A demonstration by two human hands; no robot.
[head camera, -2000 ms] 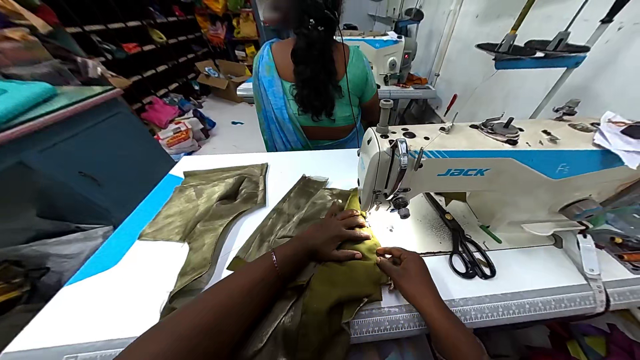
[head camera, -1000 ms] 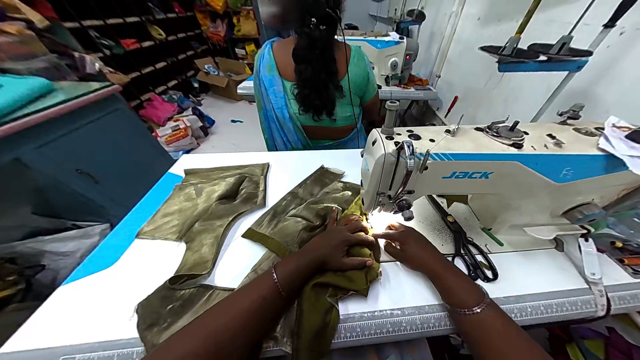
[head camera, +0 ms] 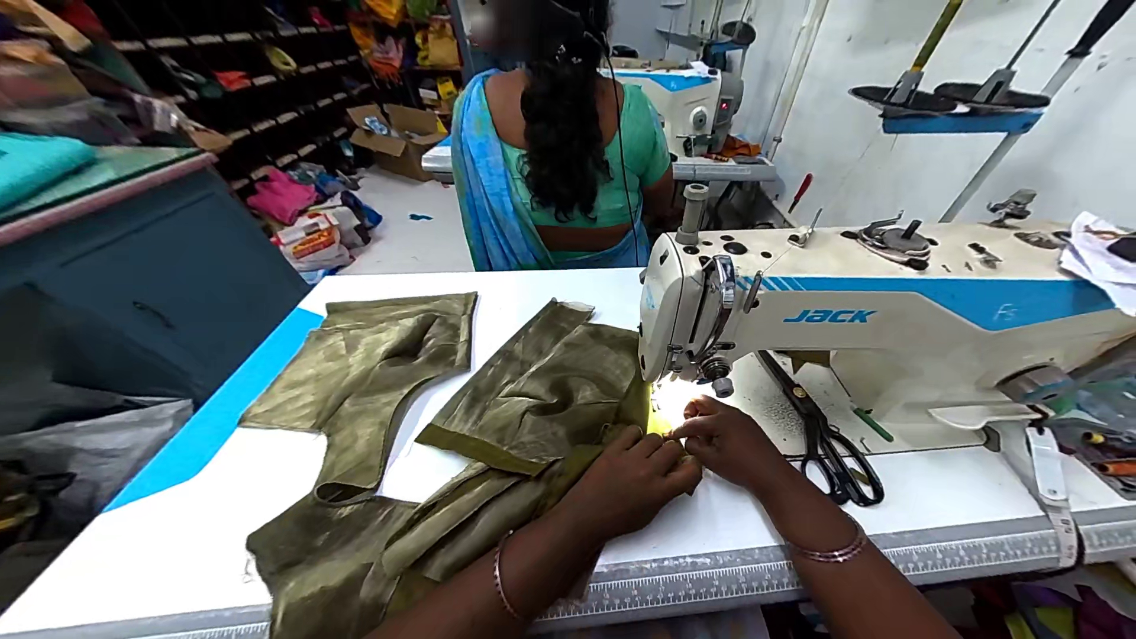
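Olive-green fabric point(head camera: 568, 382) lies bunched on the white table, its right edge under the lit needle area of a Jack sewing machine point(head camera: 852, 311). My left hand point(head camera: 635, 484) grips the bunched cloth just in front of the needle, fingers curled. Close beside it, my right hand point(head camera: 723, 444) pinches the cloth edge between thumb and finger, right of the needle's glow. The needle tip itself is lost in the glare. Another olive fabric piece point(head camera: 382, 355) is spread flat at the left and reaches down toward the front edge.
Black-handled scissors point(head camera: 830, 444) lie right of my right hand, near a small green tool point(head camera: 872, 424). A measuring tape point(head camera: 1052, 488) hangs at the front right. Thread stands point(head camera: 963, 120) rise behind the machine. A person point(head camera: 577, 151) sits ahead at another machine point(head camera: 683, 98). A cabinet point(head camera: 151, 266) stands left.
My left hand, earlier flat on the fabric, now has its fingers curled on it. My right hand has shifted a little at the cloth edge. The fabric left of the needle has been rearranged.
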